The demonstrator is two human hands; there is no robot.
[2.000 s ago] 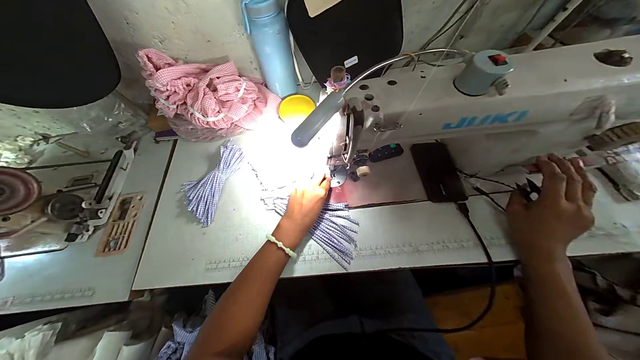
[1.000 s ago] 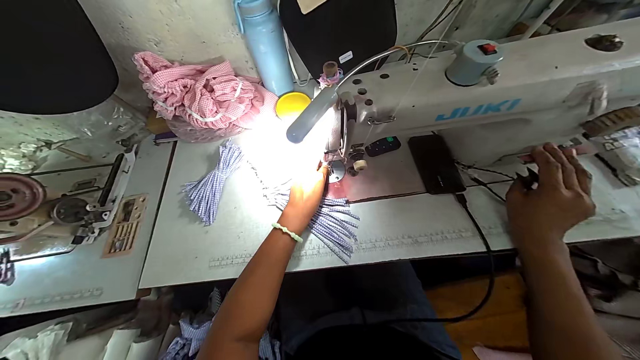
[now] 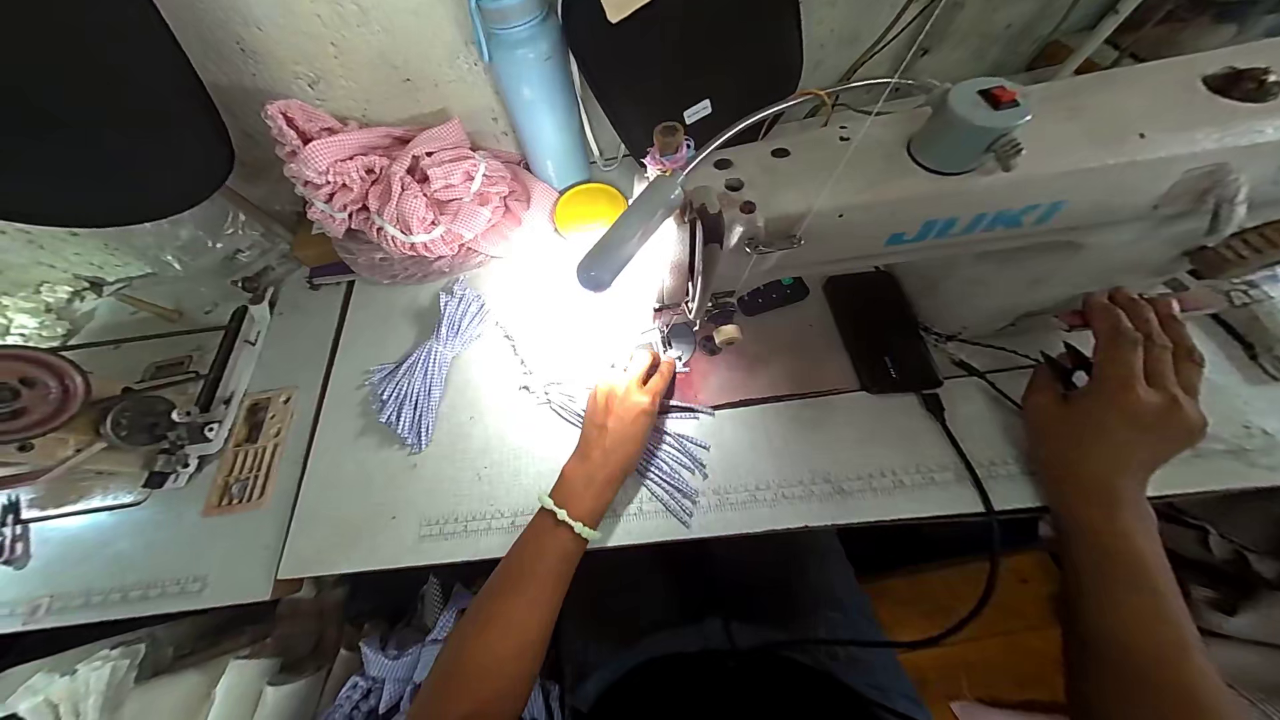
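My left hand is at the needle area of a Juki sewing machine, its fingertips beside the presser foot on a piece of fabric that glare partly hides. Blue checked fabric strips fan out under and to the right of that hand. Another bundle of blue checked strips lies on the table to the left. My right hand rests at the right end of the machine bed, with small dark thread snips held between thumb and fingers. A machine lamp shines over the left hand.
Pink checked fabric, a blue bottle and a yellow lid stand behind. A black power bank or phone with a cable lies between my hands. A second sewing machine is at the left.
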